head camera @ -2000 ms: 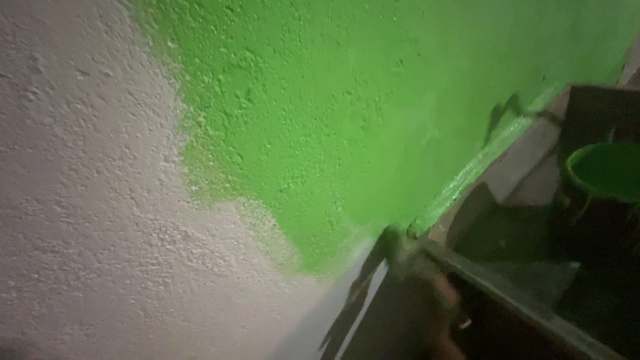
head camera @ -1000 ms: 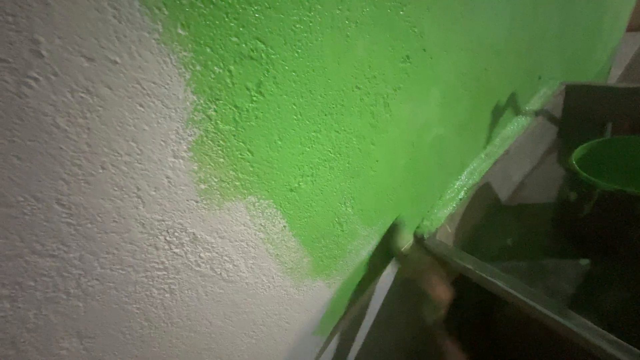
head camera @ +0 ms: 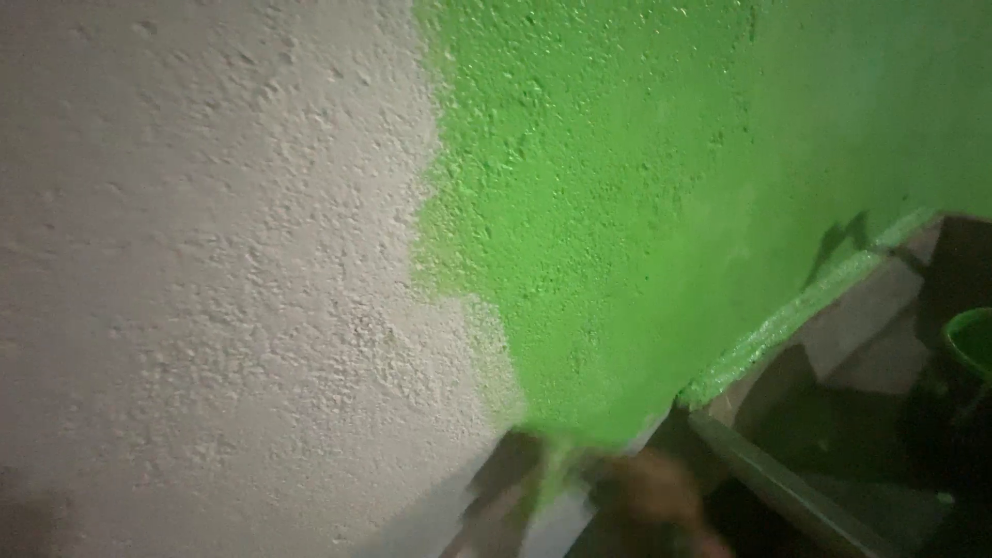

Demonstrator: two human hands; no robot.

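Observation:
My right hand is blurred and dim at the lower edge, closed around what looks like a paintbrush. The green-coated end of the brush touches the wall at the lower border of the green paint. Bare, rough, whitish plaster covers the left part of the wall. A dark shadow lies on the wall just left of the brush. My left hand cannot be made out; a dark blur at the bottom left corner is too unclear to name.
A green-smeared ledge runs along the foot of the painted wall. From its near end a narrow bar or edge slopes down to the right. A container with a green rim stands in shade at the right.
My right hand and the brush have moved left along the lower wall, away from the ledge's corner. Green now covers more of the wall low down. The view has shifted left.

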